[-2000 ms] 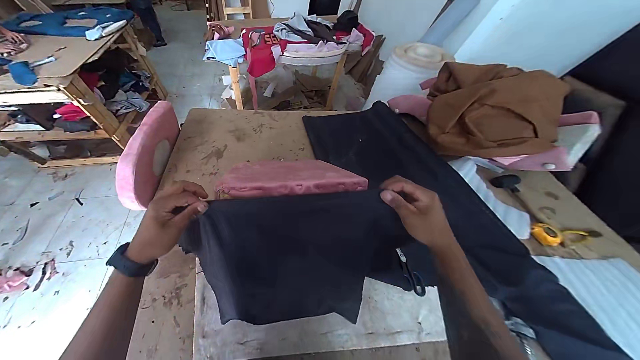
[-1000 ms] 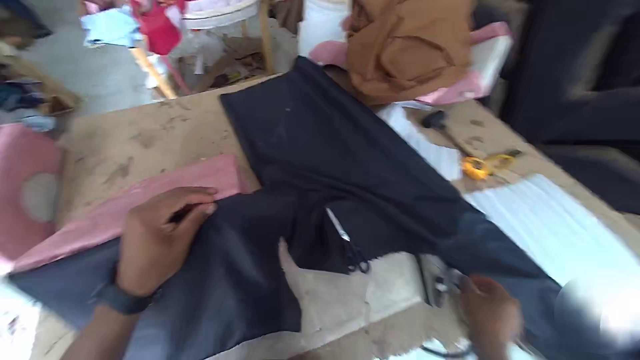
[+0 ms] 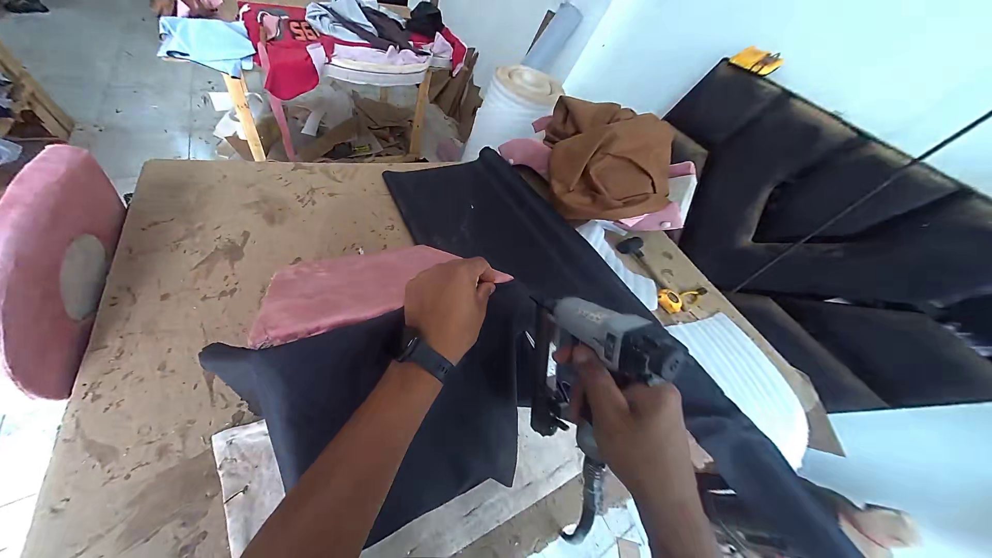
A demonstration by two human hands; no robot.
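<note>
My left hand (image 3: 449, 306), with a dark band at the wrist, pinches the top edge of a dark fabric piece (image 3: 341, 403) against a pink upholstered panel (image 3: 341, 291). The fabric hangs over the panel's near side. To the right, my right hand (image 3: 620, 411) grips a grey pneumatic staple gun (image 3: 612, 333) with a hose below it. Its nose is close to the fabric's right part; whether they touch cannot be told. A long dark fabric length (image 3: 496, 217) runs diagonally across the table behind the gun. The scissors are mostly hidden.
The worktable (image 3: 186, 225) carries a brown cloth bundle (image 3: 612, 159), a hammer (image 3: 635, 249), a yellow tape measure (image 3: 671, 301) and white ribbed material (image 3: 744, 380). A pink rounded cushion piece (image 3: 46, 271) stands at the left edge. Dark upholstered seating (image 3: 837, 186) is at right.
My right hand left the fabric's upper right edge and reached down right; it now holds the staple gun up by the fabric. My left hand has moved right along the fabric's edge.
</note>
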